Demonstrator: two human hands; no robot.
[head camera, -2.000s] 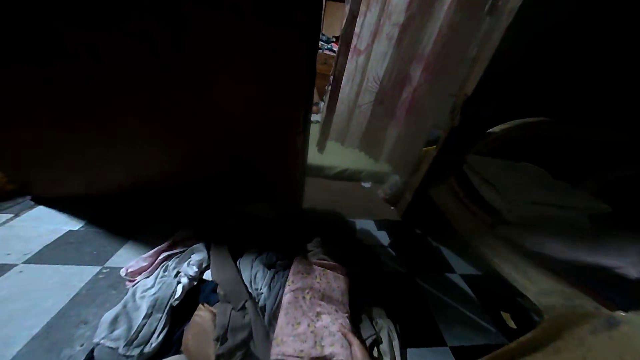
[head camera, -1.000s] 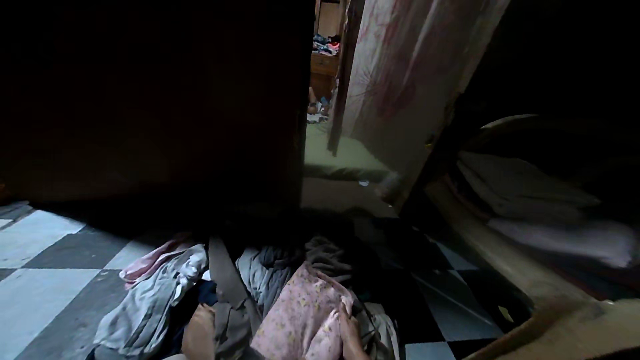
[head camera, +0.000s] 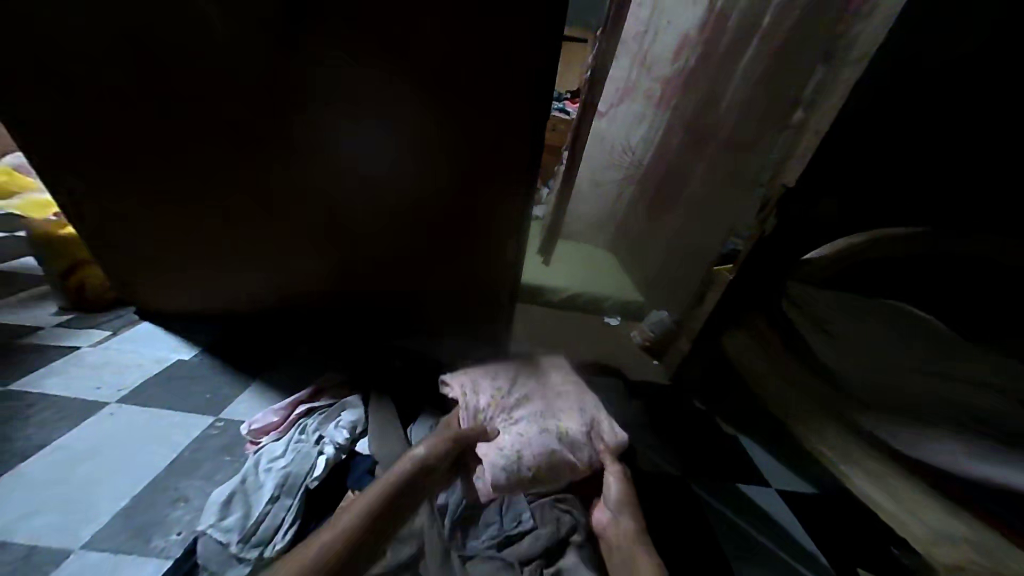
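Note:
A pink floral cloth (head camera: 540, 424), folded into a compact bundle, is held up between both hands above a heap of clothes. My left hand (head camera: 460, 440) grips its left edge, with the thumb on top. At its lower right corner, my right hand (head camera: 614, 488) pinches the fabric. Beneath lie crumpled grey-brown garments (head camera: 520, 532), partly covered by my forearms. A light grey garment (head camera: 272, 480) and a pink garment (head camera: 284, 416) spread over the floor to the left. Deep shadow hides the heap's far side.
A large dark panel (head camera: 320, 176) stands just beyond the clothes. Behind it are a stained curtain (head camera: 664, 120) and a pale green mat or mattress (head camera: 580, 272). Worn furniture with cloth on it (head camera: 832, 440) borders the right. Yellow fabric (head camera: 68, 256) lies far left on the checkered floor (head camera: 152, 448).
The pink floral cloth, lying on the heap before, is now lifted and more compactly folded. My left hand has moved right and up onto it. The view has shifted, showing yellow fabric at left.

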